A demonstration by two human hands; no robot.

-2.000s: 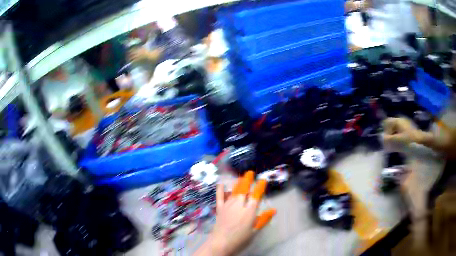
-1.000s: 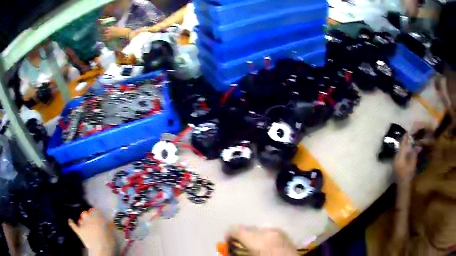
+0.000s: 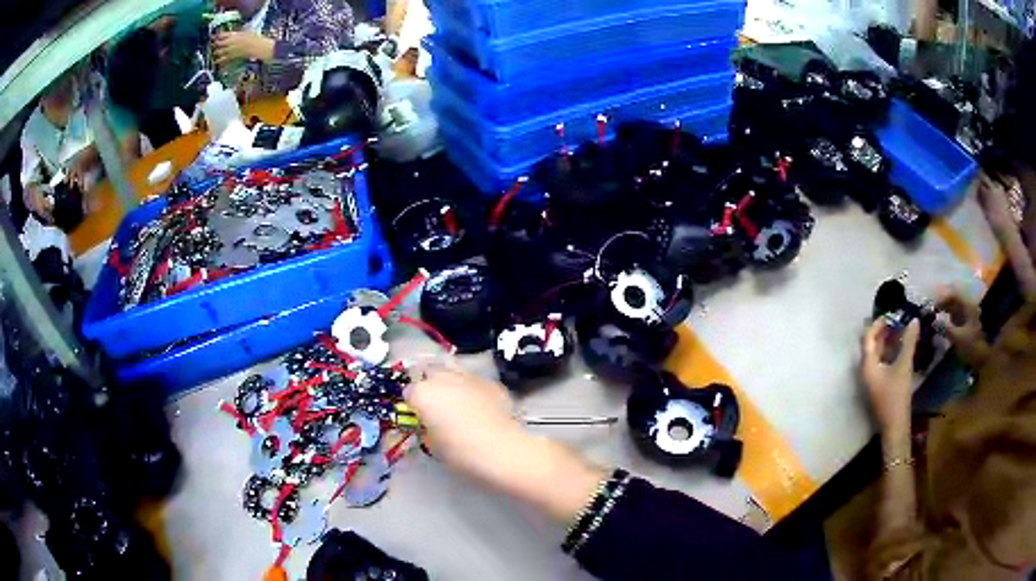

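My right hand [image 3: 471, 426], in a dark sleeve with a beaded bracelet, reaches left to the edge of the loose board pile [image 3: 329, 437]. It holds a screwdriver [image 3: 568, 421]; yellow of the handle shows by the fingers and the metal shaft points right from under the palm. The fingertips overlap the pile, and whether they grip a board is hidden. Only an orange finger cot of my left hand [image 3: 276, 573] shows, cut off by the bottom edge. A black housing [image 3: 361, 558] is partly in view beside it. A pale ring board [image 3: 361, 333] lies face up behind the pile.
A blue bin of boards [image 3: 239, 306] stands back left, stacked blue bins [image 3: 585, 80] at the back. Fitted housings [image 3: 682, 429] stand right of my hand, with more black housings behind. A neighbouring worker's hands [image 3: 892, 358] hold a housing at right. Black items lie far left.
My right hand has moved up and left from the bottom edge to the board pile. My left hand has dropped almost out of view. A black housing now shows at the bottom edge.
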